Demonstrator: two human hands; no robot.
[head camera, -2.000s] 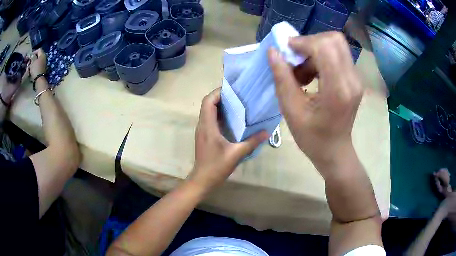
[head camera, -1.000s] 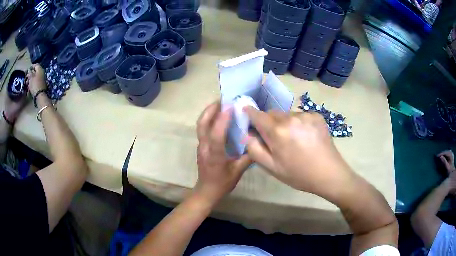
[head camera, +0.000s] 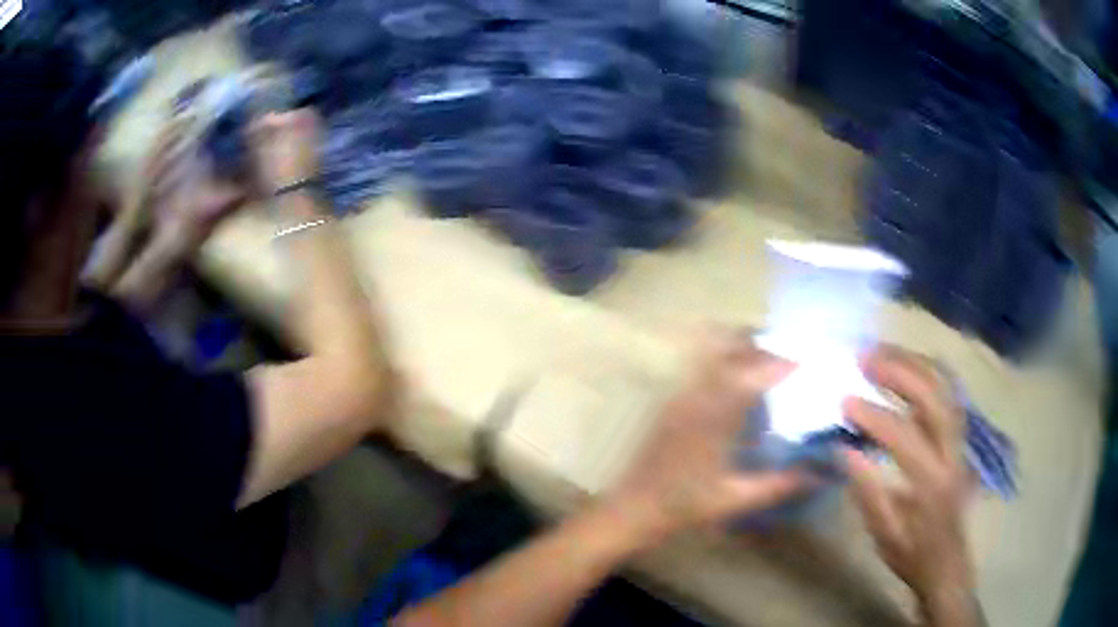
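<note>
The frame is strongly blurred. A retail box (head camera: 824, 288) stands right of centre with its pale flap raised and a bright white patch at its mouth. My left hand (head camera: 699, 435) holds the box from its left side, thumb along the lower edge. My right hand (head camera: 913, 453) is at the box's right side, fingers at its mouth and front. Whether the right fingers grip the box or only touch it is too blurred to tell. What lies inside the box cannot be made out.
Dark plastic housings (head camera: 570, 116) lie heaped at the back centre. Stacked housings (head camera: 962, 227) stand at the back right. A small pile of fittings (head camera: 987, 451) lies beyond my right hand. A neighbouring worker's forearm (head camera: 321, 306) is at the left, on the tan-covered table (head camera: 417, 294).
The view has swung left, so the scene shows further right. The white item my right hand held above the box two seconds ago went down to its mouth; my right hand is now beside the box.
</note>
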